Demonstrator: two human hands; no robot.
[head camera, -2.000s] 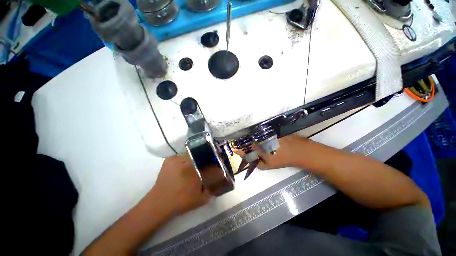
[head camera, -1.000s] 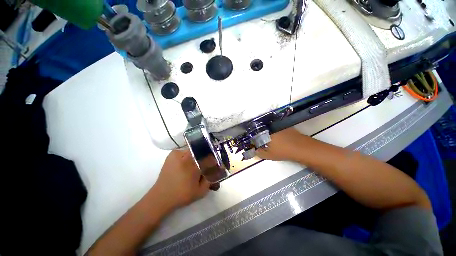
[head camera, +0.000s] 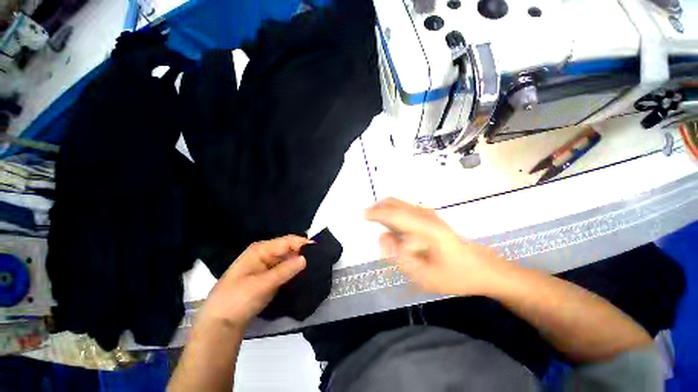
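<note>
My left hand (head camera: 264, 277) pinches the edge of a small black cloth piece (head camera: 315, 277) between thumb and fingers, near the front edge of the table. My right hand (head camera: 421, 241) is to its right, slightly blurred, fingers partly bent and apart, with no thing seen in it. Large black garment pieces (head camera: 279, 115) lie on the table left of the machine. The sewing machine (head camera: 409, 46) stands at the upper right, its needle area in view with no cloth under it. Snips (head camera: 566, 155) lie on the table right of the needle.
A grey ruler strip (head camera: 536, 241) runs along the table's front edge. A white strap (head camera: 652, 46) hangs over the machine head. Orange rings (head camera: 691, 138) show at the right edge. Black cloth (head camera: 627, 264) hangs below the table at the right. Blue material (head camera: 207, 27) lies behind the black pieces.
The view has shifted left. Both hands have moved away from the needle area toward the table's front. My left hand now holds black cloth. The snips now lie on the table.
</note>
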